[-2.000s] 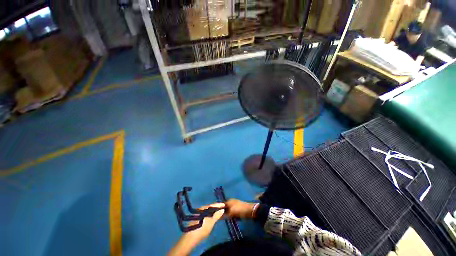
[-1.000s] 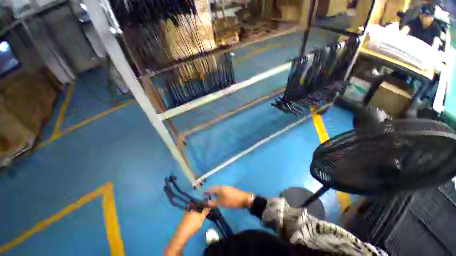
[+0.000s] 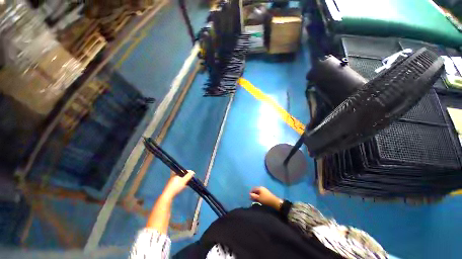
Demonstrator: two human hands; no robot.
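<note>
My left hand [image 3: 178,183] is closed around a bundle of thin black bars [image 3: 164,158], seen low in the view, left of the middle. The bars slant from upper left down to my body, where their lower end meets my dark clothing. My right hand [image 3: 265,196] is apart from the bars, to their right, in front of my body. Its fingers look curled, and I cannot tell whether it holds anything.
A black pedestal fan [image 3: 375,103] stands at the right, its round base [image 3: 286,163] on the blue floor. Behind it is a stack of black ribbed trays [image 3: 420,141] beside a green-topped bench [image 3: 390,20]. A pale metal rack [image 3: 117,195] with hanging dark parts [image 3: 228,63] is at the left.
The view has turned right and the rack is nearer. The hooked black bracket no longer shows. My hands have moved apart; the left hand now grips the bars alone.
</note>
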